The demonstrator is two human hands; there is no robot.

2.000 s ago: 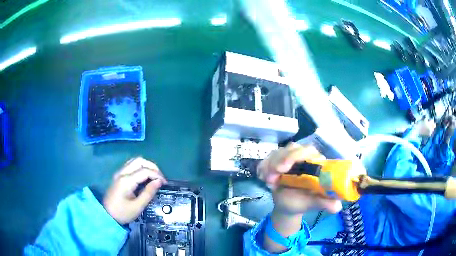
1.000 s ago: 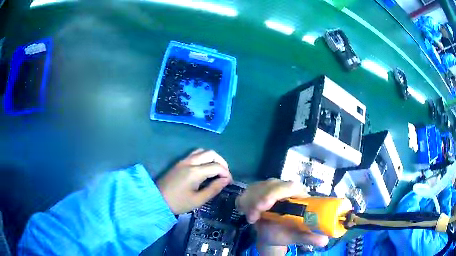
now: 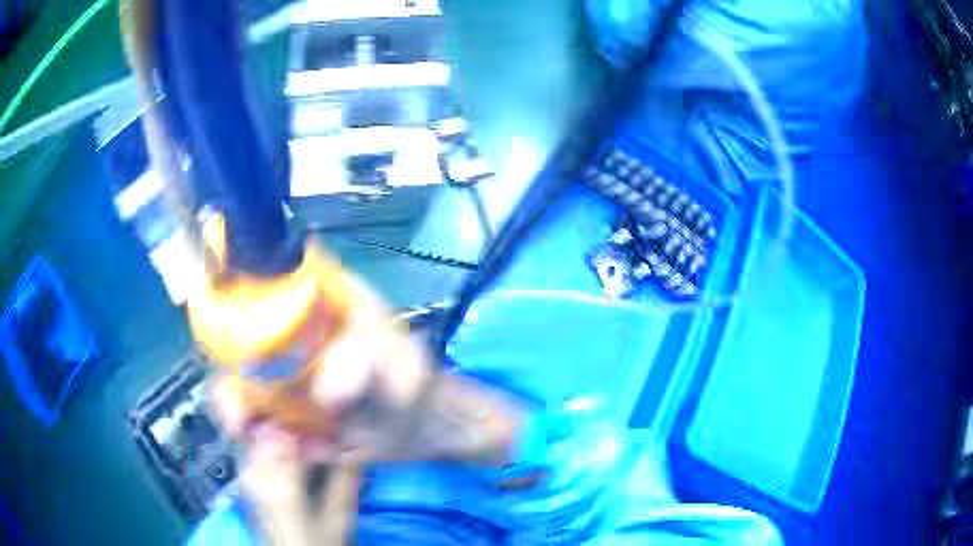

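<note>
My right hand (image 3: 368,373) is blurred and closed around the orange electric screwdriver (image 3: 256,320). Its dark cable end points up. My left hand (image 3: 299,485) is blurred below it, close against my right hand. What its fingers hold, if anything, is hidden. The assembly fixture (image 3: 181,437) lies at the lower left, beside my hands and partly covered by them. The screwdriver's tip is not visible.
White-and-black screw feeders (image 3: 368,80) stand at the upper left. A blue parts bin (image 3: 48,336) is at the left edge. Rows of modules (image 3: 667,229) lie at the right, beside a light blue tray (image 3: 784,352). A dark cable (image 3: 533,203) crosses the view. A person's blue smock (image 3: 774,48) shows above.
The view has swung right, so the fixture, bin and feeders sit farther left and the trays show. The screwdriver stays in my right hand, now with its cable end up. My left hand is closer to it.
</note>
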